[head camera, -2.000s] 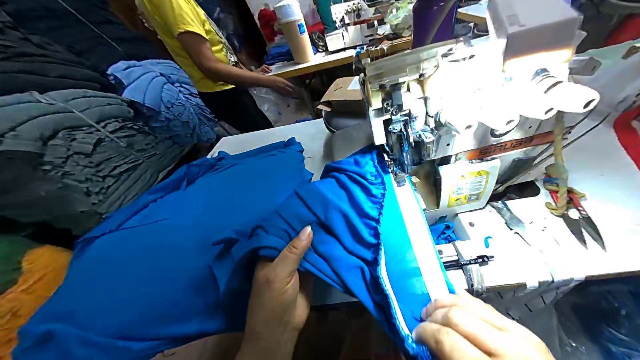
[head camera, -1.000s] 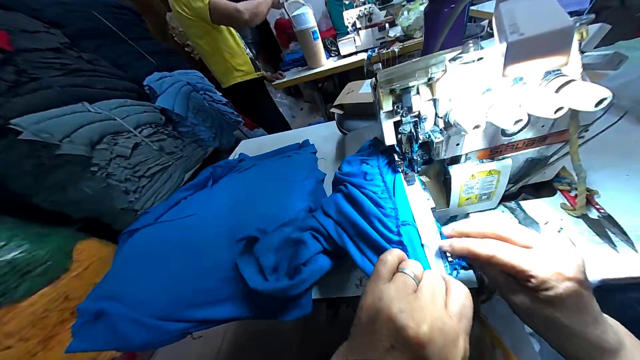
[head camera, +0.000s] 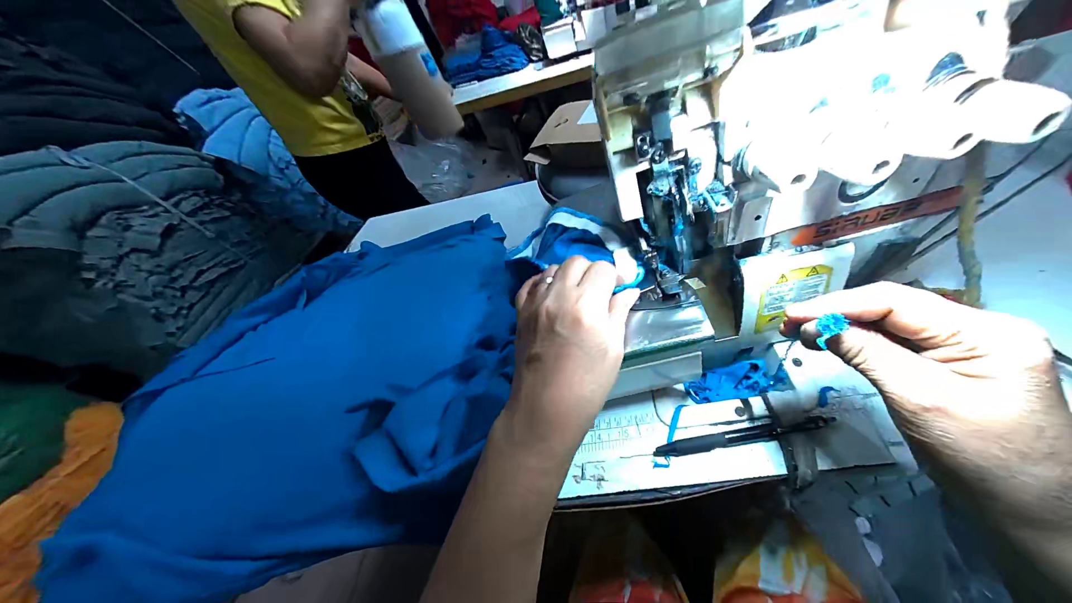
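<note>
Blue fabric point(head camera: 335, 368) lies heaped over the left part of the sewing table. My left hand point(head camera: 574, 327) grips its gathered edge, beside the presser foot point(head camera: 667, 280) of an overlock sewing machine point(head camera: 678, 126). A white strip shows along the cloth beyond my fingers. My right hand point(head camera: 913, 352), to the right of the machine's front plate, pinches a small tuft of blue thread or trimming point(head camera: 832, 327) between thumb and finger. Below the machine bed lies a bunch of blue scraps point(head camera: 733, 381), and a black pen point(head camera: 741, 435) rests nearer the table's front edge.
Stacks of dark grey fabric point(head camera: 109, 243) and light blue fabric point(head camera: 226, 126) stand at the left, with orange cloth point(head camera: 84, 452) below. Behind the table are a person in a yellow shirt point(head camera: 276, 75), holding a large container point(head camera: 414, 75), and an open cardboard box point(head camera: 565, 134).
My left hand has moved up to the cloth beside the presser foot. My right hand has left the cloth and now holds a blue tuft. The person behind has shifted with the container.
</note>
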